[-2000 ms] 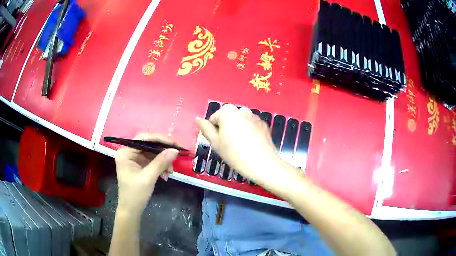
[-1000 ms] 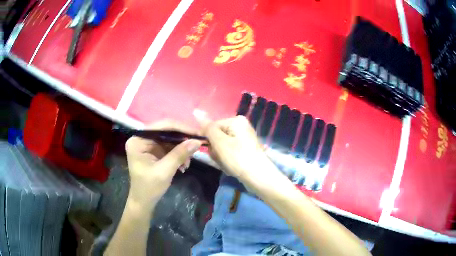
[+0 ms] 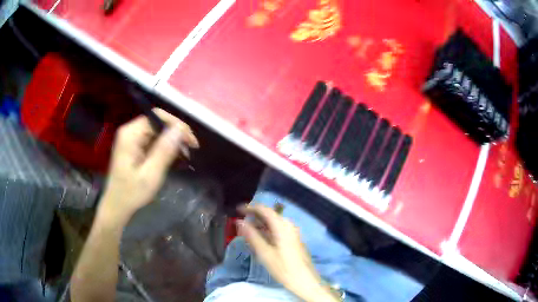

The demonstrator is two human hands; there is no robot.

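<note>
My left hand (image 3: pixel 141 156) is in front of the bench edge, above the floor, closed around a thin dark pointed tool (image 3: pixel 154 121). The tool is blurred, and its lower tip is hard to make out. My right hand (image 3: pixel 280 245) is low over my lap, with thumb and fingers bent close together. It is blurred, and I cannot tell if anything small is between the fingertips. A row of several long black strips (image 3: pixel 353 138) lies side by side on the red bench top, slanted, with shiny clear or silvery edges at their near ends. Neither hand touches the row.
A stack of black parts with silvery marks (image 3: pixel 469 88) stands on the bench at the right. The white bench edge (image 3: pixel 236 140) runs diagonally. A red stool (image 3: pixel 44 112) and grey stacked sheets (image 3: pixel 26 212) are at the left. A crumpled plastic-lined bin (image 3: pixel 177 218) is below my hands.
Both hands have moved apart and away from the bench edge, my right hand down over my lap. The view has shifted, so the row lies uncovered. The tool now points more steeply.
</note>
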